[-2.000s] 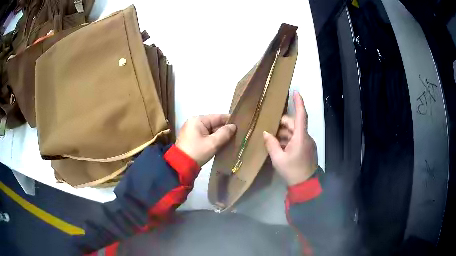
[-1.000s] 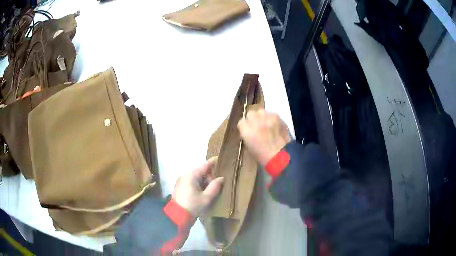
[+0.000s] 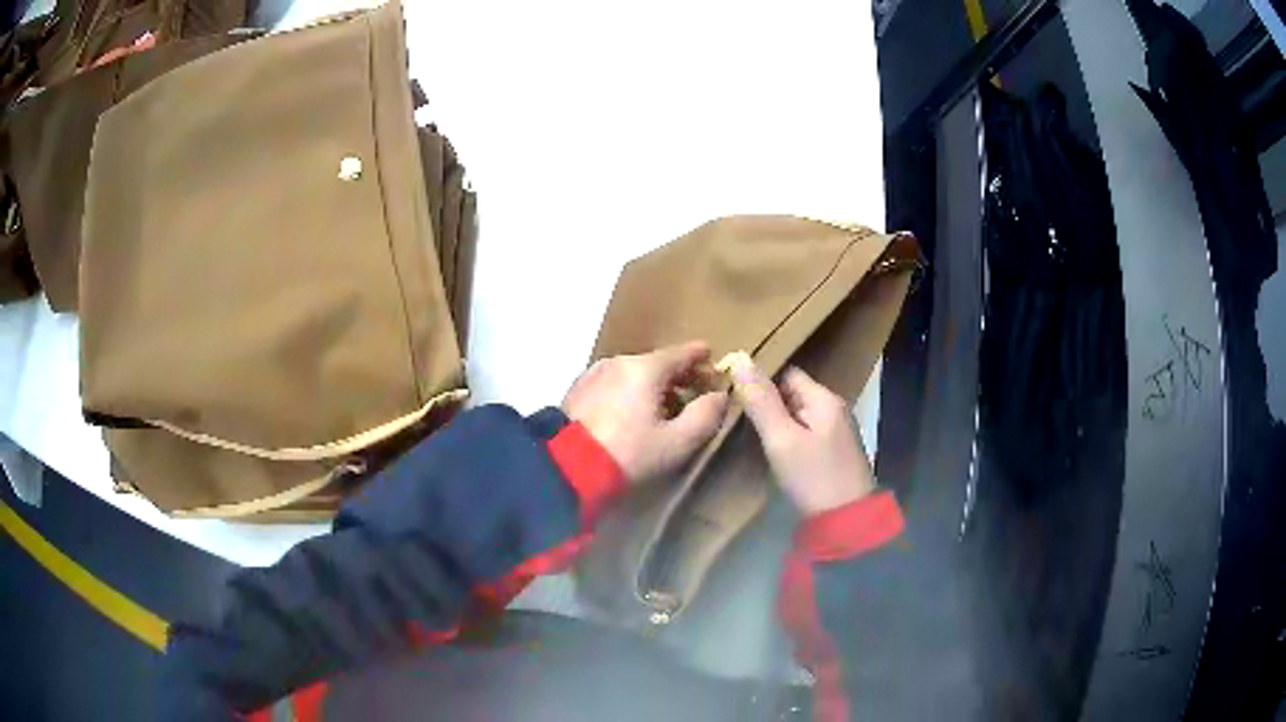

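Observation:
A tan-brown bag piece lies tilted on the white table in front of me, its long opening running from upper right to lower left. My left hand pinches the opening's edge near its middle. My right hand pinches the same edge beside it, thumb and fingers close to my left fingertips. A small pale gold spot shows between the fingertips; I cannot tell if it is a snap. The zipper teeth are not visible now.
A thick stack of bag pieces with a gold snap on top stands at left. A brown heap lies beyond it. The white table ends at right beside dark material and a grey rail.
The bag piece has turned and its broad outer side now shows, with the zipper out of sight. My right hand has moved from the zipper to the opening's edge beside my left hand.

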